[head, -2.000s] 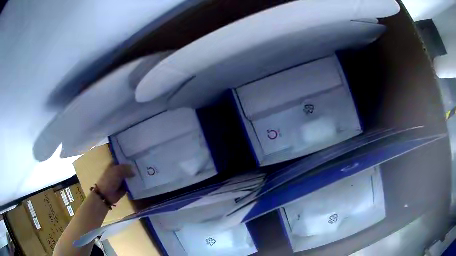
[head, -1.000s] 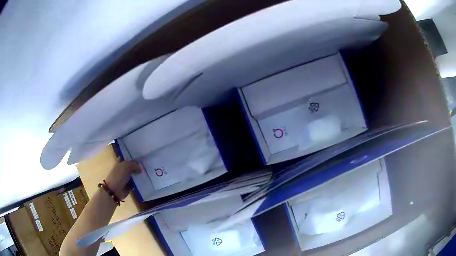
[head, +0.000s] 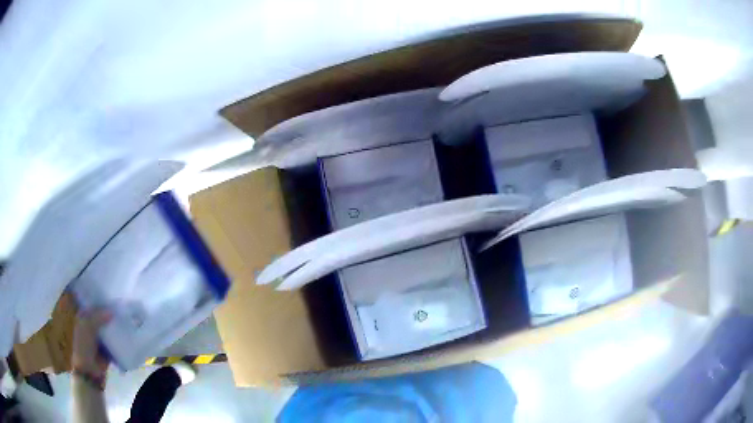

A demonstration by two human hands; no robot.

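My left hand [head: 89,345], bare and blurred, grips the lower left edge of an open gift box [head: 149,277]. This box is blue outside and white inside, and is tilted outside the carton at the left. Its white lid flap [head: 78,223] extends up and left. A brown shipping carton [head: 260,281] stands in the middle with several open blue-and-white boxes [head: 413,310] inside, their long white lid flaps [head: 396,235] raised. Whitish inner bags with small marks lie in the boxes. My right hand is not in view.
Brown carton flaps fold outward at the back [head: 429,62] and left. Brown cartons [head: 49,339] stand at the lower left. Blue clothing [head: 404,396] shows at the bottom edge, a dark shoe [head: 155,395] by yellow-black floor tape [head: 194,359]. A blurred bluish object [head: 710,372] lies lower right.
The view has pulled back and shows more of the carton. My left hand, earlier on a box wall at the carton's left side, now holds a box outside the carton, farther left.
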